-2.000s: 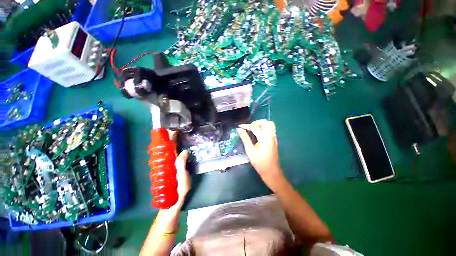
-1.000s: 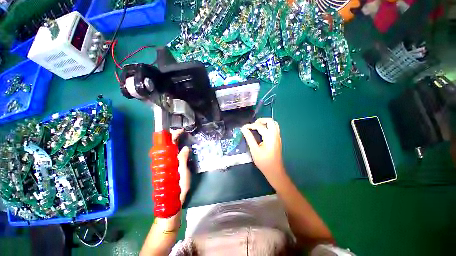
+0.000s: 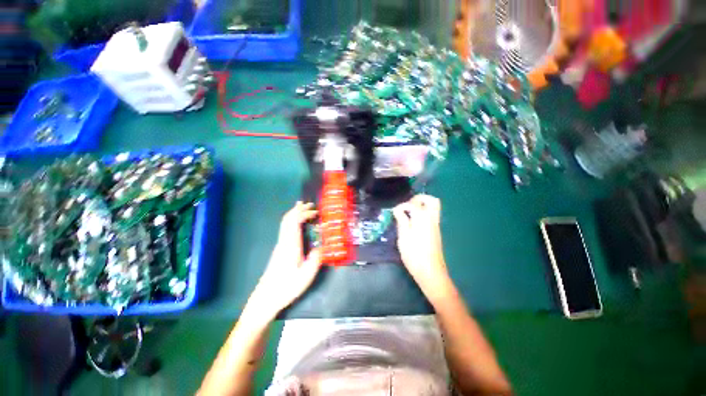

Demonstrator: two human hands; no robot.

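Note:
The black test fixture [image 3: 360, 139] stands in front of me, blurred. Its red ribbed handle [image 3: 337, 220] covers part of the fixture bed. A green and silver circuit board [image 3: 375, 228] shows on the bed, right of the handle. My right hand [image 3: 420, 236] has its thumb and fingertips at the board's right end, seemingly pinching it. My left hand [image 3: 290, 259] is at the left side of the bed, thumb and fingers apart; whether it grips the board's left end cannot be told. A pale panel meter [image 3: 400, 161] sits beside the fixture.
A blue tray [image 3: 205, 247] heaped with boards is at left, a smaller blue tray [image 3: 97, 128] behind it. A white power supply [image 3: 147, 69] with red leads, a board pile [image 3: 433, 93] and an orange fan [image 3: 463, 39] are behind. A smartphone [image 3: 571, 267] and a tool cup [image 3: 611, 151] are right.
The red handle has swung up and appears shorter, over the bed's left part. My left hand now shows clear of it on the left. My right hand stays at the board's right end. The view has shifted.

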